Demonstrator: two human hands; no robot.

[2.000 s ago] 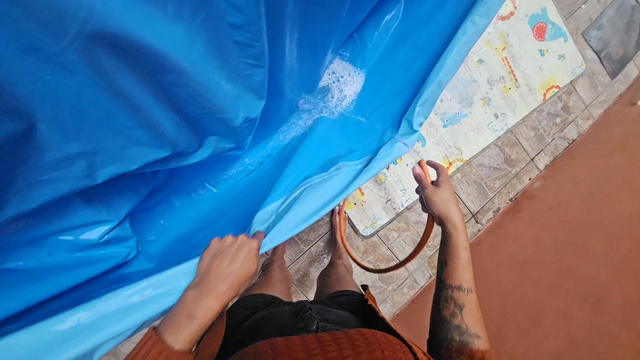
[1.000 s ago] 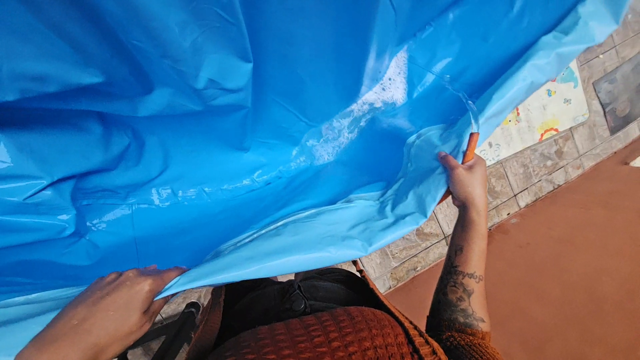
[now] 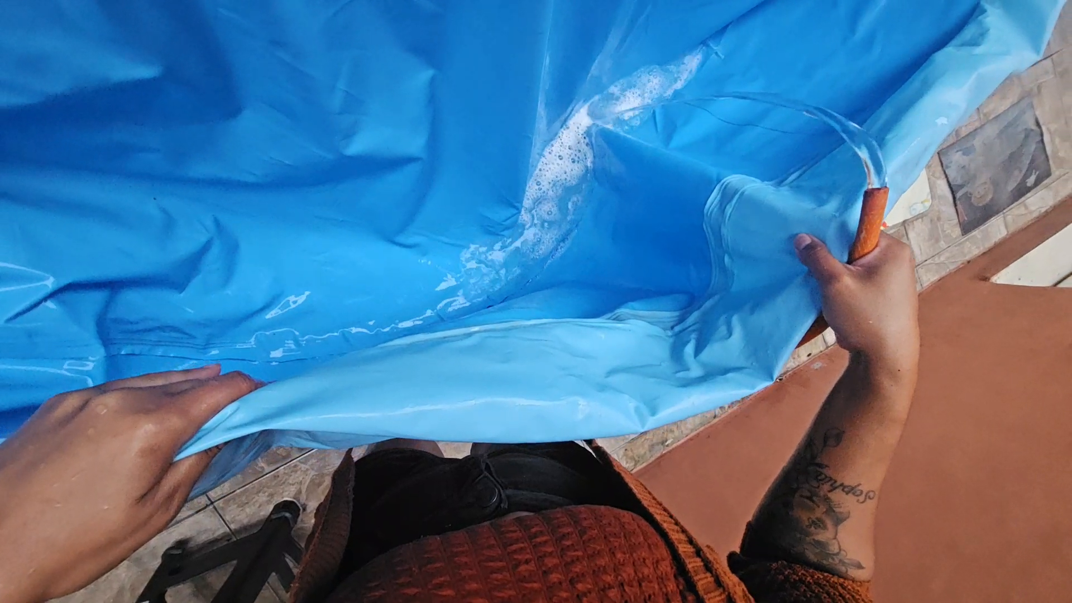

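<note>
A large blue plastic sheet, like a pool liner [image 3: 318,193], spreads before me with a light blue edge band [image 3: 519,377] nearest my body. My left hand [image 3: 126,461] pinches that edge at the lower left. On the right, my right hand [image 3: 871,293] is closed around an orange hose [image 3: 869,222] and seems to press the liner's edge too. Water [image 3: 846,134] arcs leftward out of the hose's end onto the liner, where white foam [image 3: 561,172] lies in a fold. The hose below my hand is mostly hidden.
Stone-look tiles [image 3: 930,230] border a reddish-brown floor [image 3: 988,410] at the right. A dark square mat or plate [image 3: 995,166] lies on the tiles. Black metal-looking legs of some stand or chair [image 3: 251,553] are at the lower left, beside my body.
Water now pours from the hose, none visible two seconds ago. My right hand has brought the hose up to the liner's edge. More of the edge is folded inward, and the foam has spread.
</note>
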